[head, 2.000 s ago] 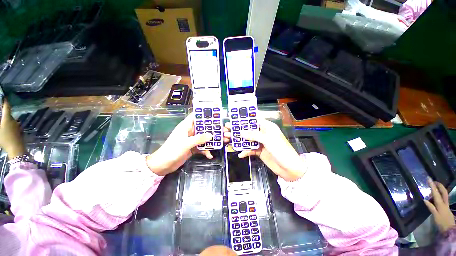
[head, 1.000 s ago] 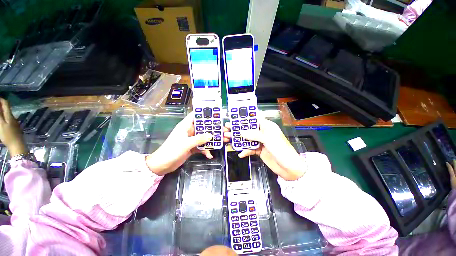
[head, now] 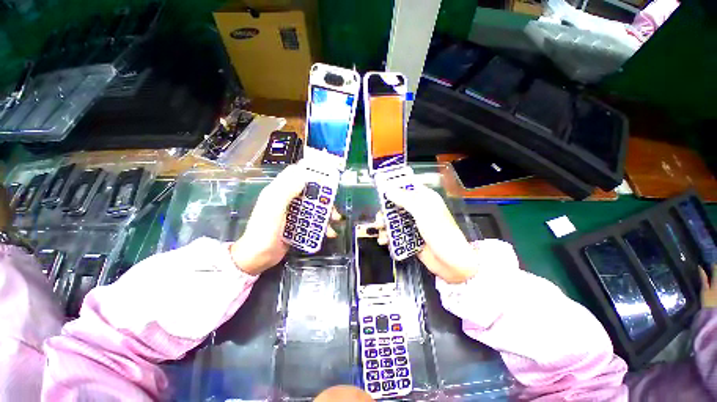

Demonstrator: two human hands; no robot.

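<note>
My left hand (head: 271,216) holds an open white flip phone (head: 313,206), tilted with its top to the right; its display is lit blue and white. My right hand (head: 428,224) holds a second open flip phone (head: 387,129), tilted with its top to the left; its display is lit orange. The two phones are apart. My right thumb covers part of its keypad. A third open flip phone (head: 385,345) lies below them on the clear blister tray (head: 314,302), its screen dark.
A black phone tray (head: 578,271) is at right, with a neighbour's hand (head: 707,289) at its edge. More black trays (head: 511,118) lie behind. Phone-filled clear trays (head: 79,208) are at left. A cardboard box (head: 267,51), a small dark phone (head: 281,148) and white paper (head: 560,226) also show.
Both held phones have tilted, moved slightly apart at the keypads. The left display went from white to blue bands to a blue picture; the right went from white to orange. The left neighbour's arm shifted.
</note>
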